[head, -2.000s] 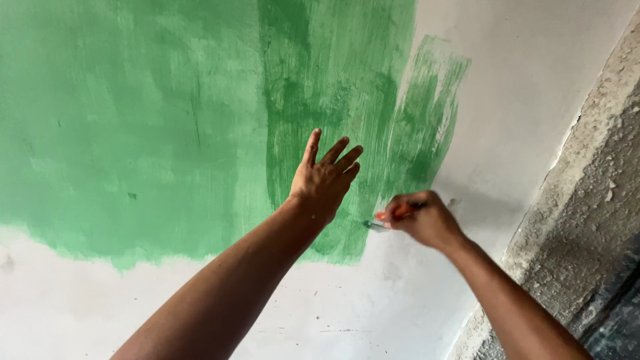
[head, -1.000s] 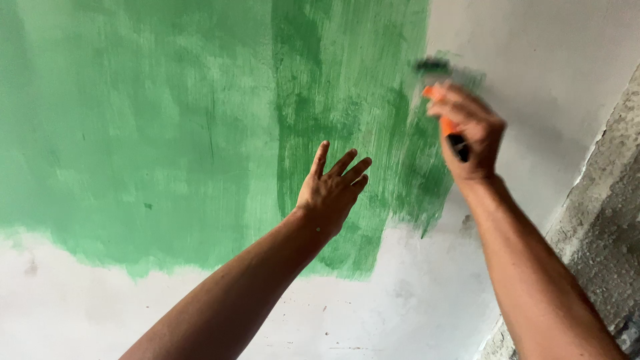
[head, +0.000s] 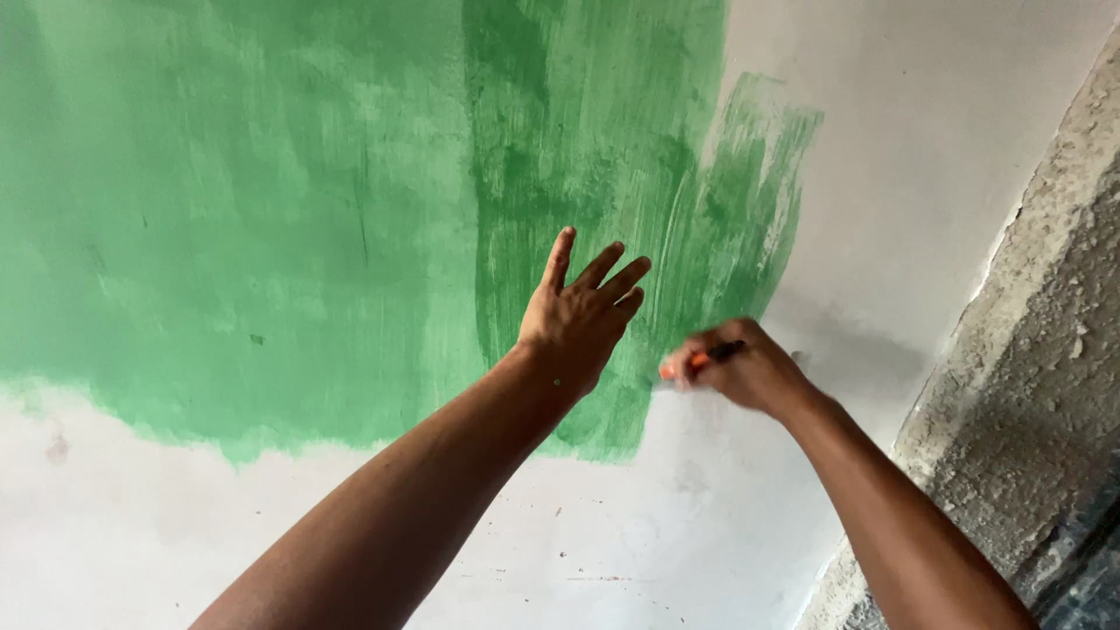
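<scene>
My left hand [head: 582, 306] is spread, fingers apart and holding nothing, over the green paint on the wall. To its right, my right hand [head: 735, 363] grips a paintbrush by its orange and black handle [head: 707, 358]. The brush head is blurred and mostly hidden, near the lower right edge of the green paint. Green paint [head: 350, 175] covers much of the wall, with darker, streaky strokes [head: 744, 210] on the right side. White wall [head: 306, 542] shows below and to the right of the paint.
A rough, bare concrete edge [head: 1015, 385] runs diagonally down the right side, beside the white wall. A dark surface [head: 1085, 569] is partly visible in the lower right corner. Small specks and marks dot the lower white wall.
From one second ago, my right hand with the brush has moved down and to the left, from the upper part of the dark strokes. My left hand stays spread in much the same place.
</scene>
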